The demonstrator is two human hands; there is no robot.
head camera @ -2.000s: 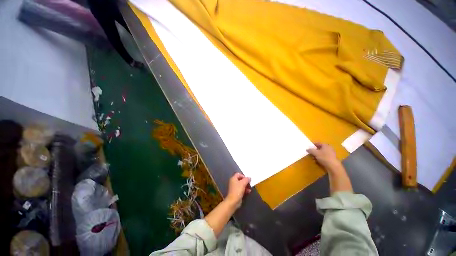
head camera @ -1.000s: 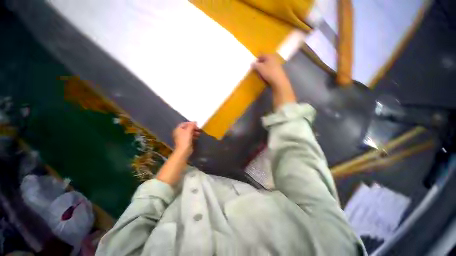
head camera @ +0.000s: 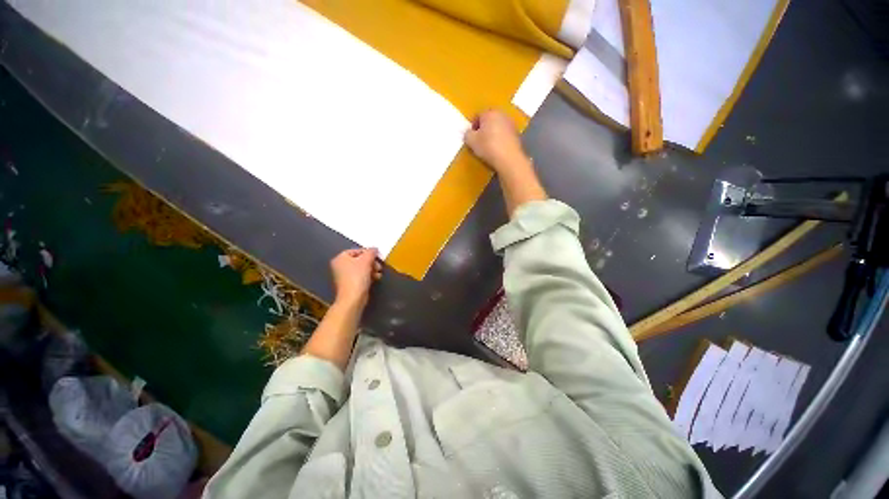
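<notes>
A long white sheet point(head camera: 292, 117) lies flat over mustard fabric point(head camera: 444, 219), which shows as a strip past the sheet's near end and along its right side. My left hand point(head camera: 356, 273) pinches the sheet's near left corner at the table edge. My right hand point(head camera: 494, 139) is closed at the sheet's near right corner, over the mustard fabric. The fingertips of both hands are partly hidden. Soft folds of the mustard fabric lie at the top.
A wooden bar point(head camera: 640, 78) lies on white sheets at upper right. A cloth cutter point(head camera: 723, 224) stands at right, beside crossed wooden slats point(head camera: 741, 278). Cut white pieces point(head camera: 743, 398) are fanned at lower right. A speckled tray point(head camera: 502, 331) sits near my waist. Orange scraps point(head camera: 156, 216) litter the green floor.
My view has swung down and right, bringing the cutter, slats and cut pieces into view. Both hands still hold the sheet's near corners; the sheet lies much as before over the mustard fabric.
</notes>
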